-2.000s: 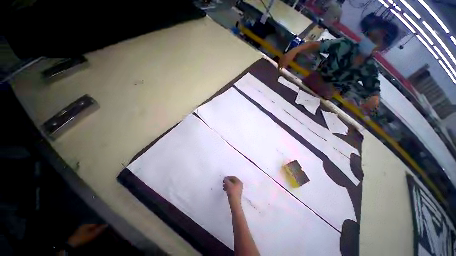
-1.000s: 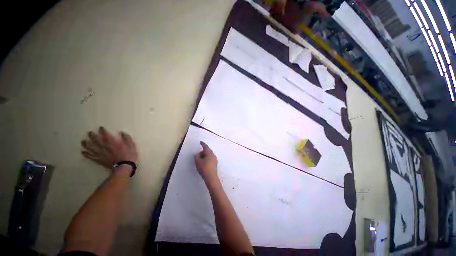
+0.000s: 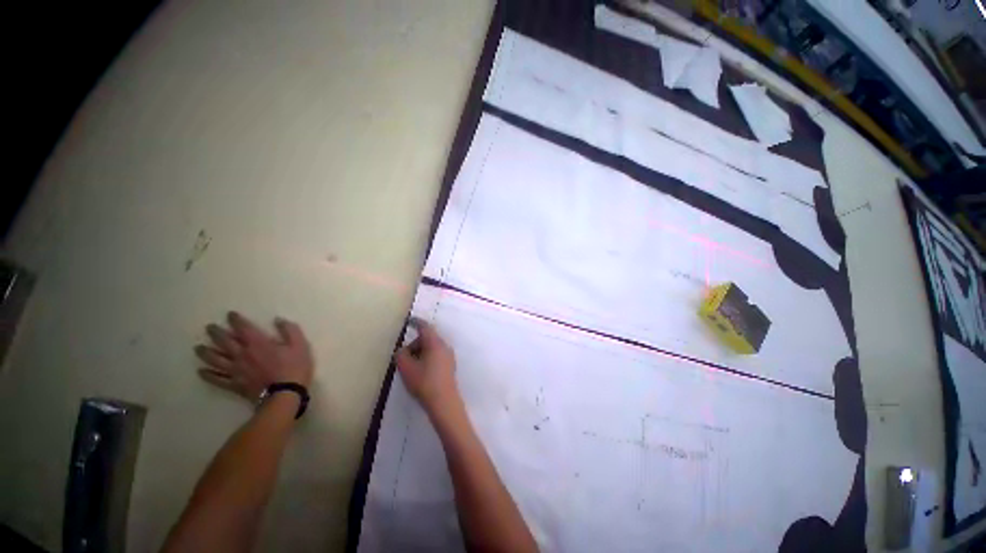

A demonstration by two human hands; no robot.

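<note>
Large white paper pattern pieces [image 3: 605,432] lie on dark fabric [image 3: 460,189], with a narrow dark gap between them. My left hand [image 3: 260,359], with a black bracelet at the wrist, rests palm down on the table left of the fabric, fingers spread and empty. My right hand [image 3: 427,362] is at the left edge of the nearer large piece, just below the gap. Its fingers are curled together at the paper's edge; whether they pinch the paper is hidden. A yellow and dark box [image 3: 735,319] sits on the farther large piece.
Shiny metal blocks lie on the cream table [image 3: 314,140] at lower left [image 3: 103,475] and lower right [image 3: 904,497]; another is cut off at the left edge. Long strips and small white pieces [image 3: 762,113] lie at the far side. Faint red laser lines cross the paper. Another layout [image 3: 957,324] is at right.
The camera view has turned and shifted over the layout. The other person is out of view. My left hand has come onto the table; my right hand has moved from mid-paper to the pattern's left edge.
</note>
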